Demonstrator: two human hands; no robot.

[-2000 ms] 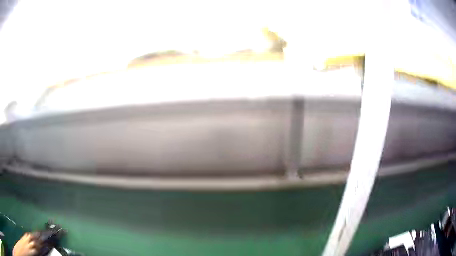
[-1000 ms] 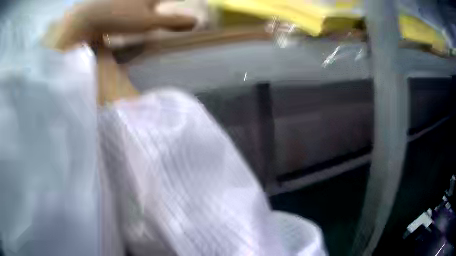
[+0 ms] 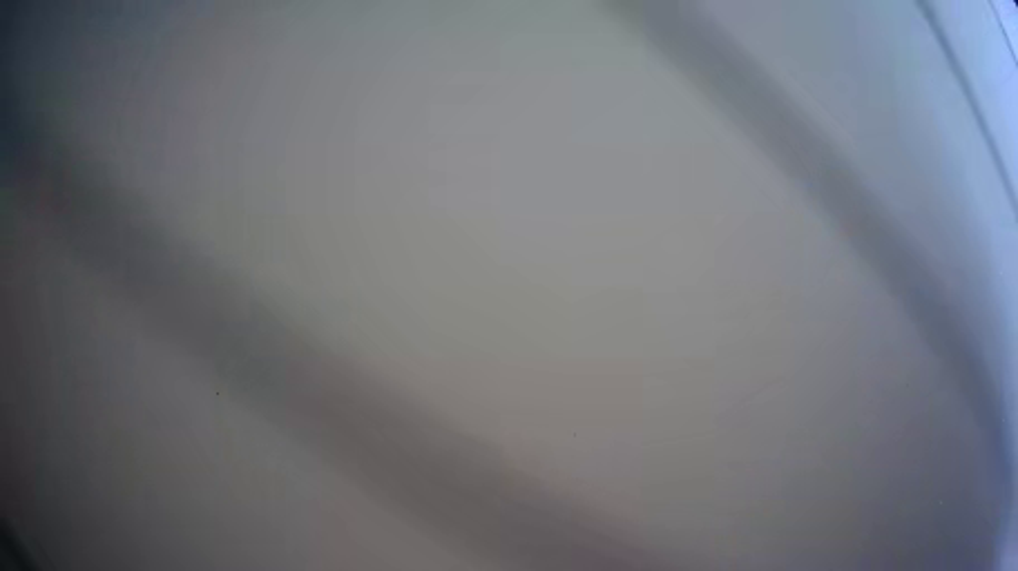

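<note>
A pale, blurred surface point(image 3: 502, 257) fills almost the whole head view, very close to the camera. It may be cloth, but the blur hides what it is. Dark soft bands cross it diagonally, one at the lower left and one at the upper right. Neither my left hand nor my right hand can be made out. No box or other work thing shows.
A lighter bluish strip with thin dark lines point(image 3: 980, 112) runs down the right edge. Nothing else can be told apart.
The shelf, white post, green surface, yellow pile, and the arm in a white striped sleeve have gone from view. A close, blurred pale surface now covers the picture.
</note>
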